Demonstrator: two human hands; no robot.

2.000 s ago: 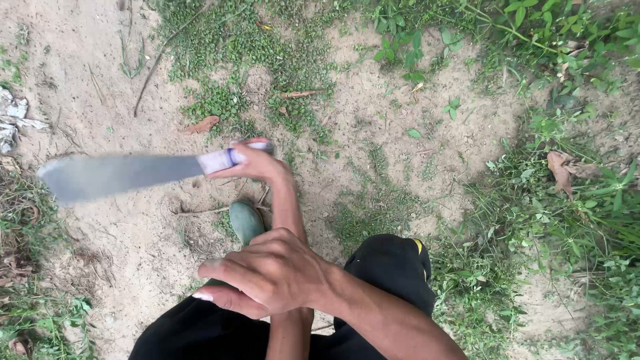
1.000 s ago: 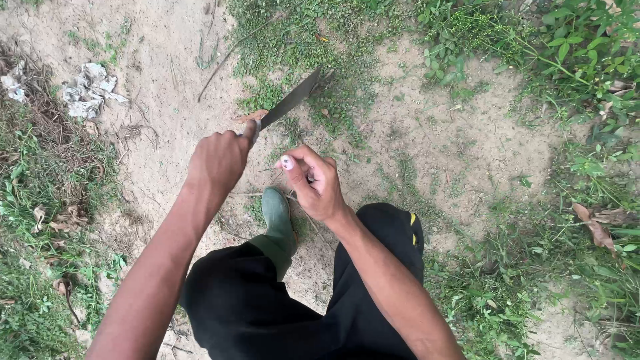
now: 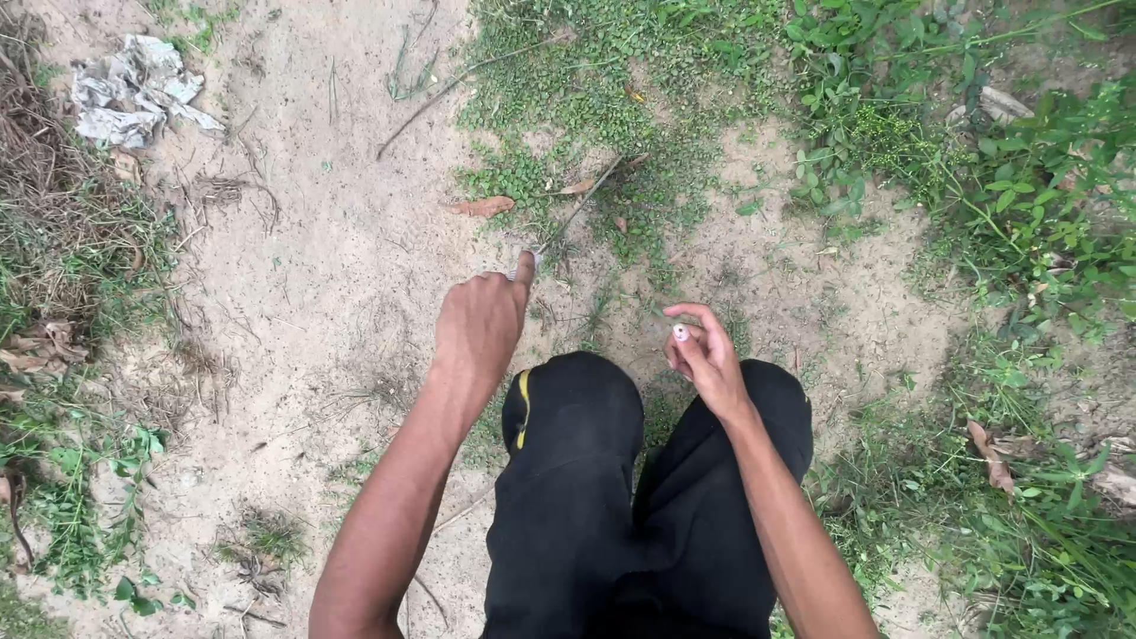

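My left hand (image 3: 484, 319) is closed around the pale handle of a machete (image 3: 581, 207), its index finger pointing forward along it. The thin dark blade, seen nearly edge-on, slants up and right over low green weeds. Most of the handle is hidden by the hand. To the right, my right hand (image 3: 703, 355) hovers in front of the right knee, fingers loosely curled and apart, with nothing visible in it. A white patch with a dark spot shows on its thumb tip.
Both knees in black trousers (image 3: 568, 479) are below the hands. Crumpled whitish sheet material (image 3: 138, 93) lies at upper left near dry grass (image 3: 71, 195). A thin stick (image 3: 444, 89) and a brown leaf (image 3: 484, 207) lie ahead. Leafy plants (image 3: 1021, 177) grow along the right side.
The arms were crossed two seconds ago and are now apart. The machete pointed left, then up and right, and stays in my left hand. A green boot seen earlier is now hidden behind the knees.
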